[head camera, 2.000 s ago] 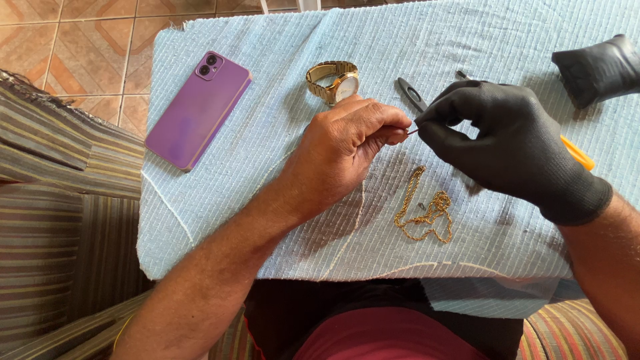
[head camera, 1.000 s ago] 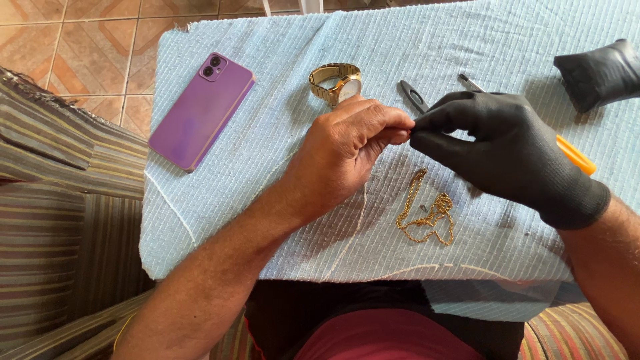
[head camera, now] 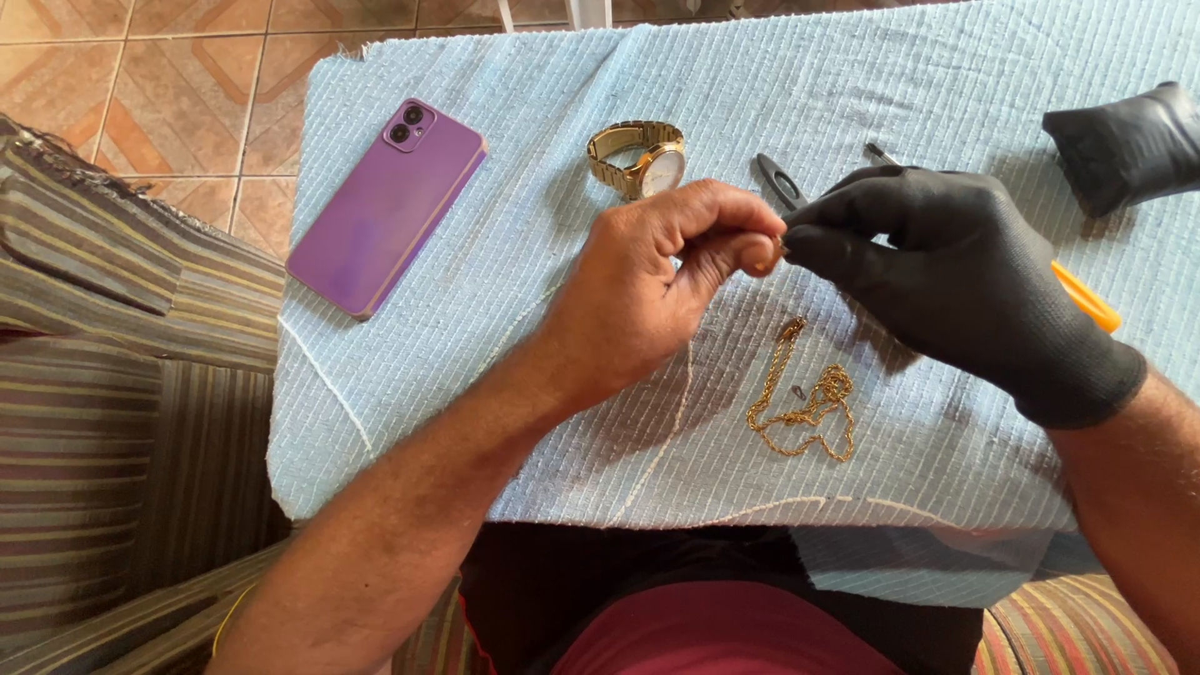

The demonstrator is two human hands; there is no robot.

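Note:
My bare left hand (head camera: 656, 272) pinches a tiny gold-coloured piece (head camera: 780, 246) between thumb and forefinger, most of it hidden. Fingertip to fingertip with it, my right hand (head camera: 947, 272), in a black glove, grips the same spot from the right. Below the hands a gold-coloured chain (head camera: 764, 389) lies in loose loops on the blue cloth, with a small dark metal clip (head camera: 798, 392) among them. Just beyond my left hand rests a gold-coloured wristwatch (head camera: 647, 167) with a pale dial. A dark flat tool (head camera: 778, 180) is partly covered by the gloved fingers.
The blue ribbed cloth (head camera: 450, 412) covers the table. A purple smartphone (head camera: 389, 206) lies face down at the left. At the far right is a black bundled item (head camera: 1125, 145); an orange handle (head camera: 1086, 296) shows beside my right wrist. A thin tool tip (head camera: 878, 153) lies beyond the glove. A striped sofa (head camera: 94, 403) stands left.
Two seconds ago a thin dark piece showed between my fingertips; now the hands are closer together and a small gold-coloured bit shows there. The objects on the cloth have not moved.

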